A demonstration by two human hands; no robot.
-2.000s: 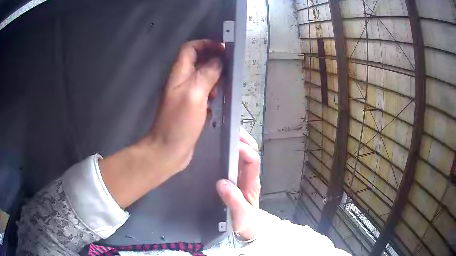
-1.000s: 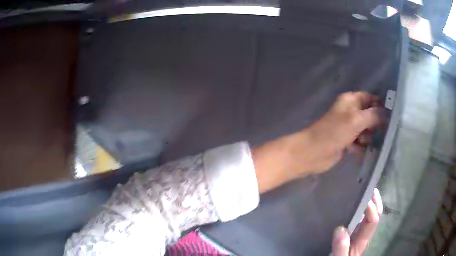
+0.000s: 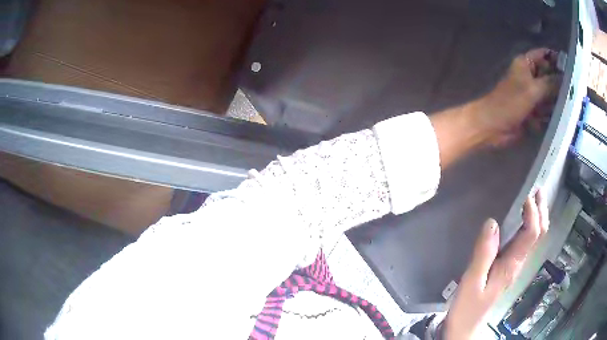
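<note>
A large grey sheet-metal housing (image 3: pixel 412 73) spreads in front of me, its curved flanged edge (image 3: pixel 550 154) running down the right side. My left hand (image 3: pixel 526 96) reaches across inside it, fingers curled against the inner side of the flange near the upper right. The fingertips are blurred, and anything between them is hidden. My right hand (image 3: pixel 496 272) is lower on the same edge, thumb on the inner side and fingers over the outer side. A small pale tab (image 3: pixel 450 289) with holes sits at the bottom corner beside it.
A long grey ribbed rail (image 3: pixel 120 136) crosses at the left. Brown sheet, perhaps cardboard (image 3: pixel 143 50), shows behind it and below it. A striped pink and dark cloth (image 3: pixel 319 282) hangs at my chest. Blue and white items (image 3: pixel 592 136) and clutter lie beyond the edge at the right.
The view has turned, so the flange now lies far right and the rail shows at left. My left hand stays at the inner flange; my right hand stays on the edge.
</note>
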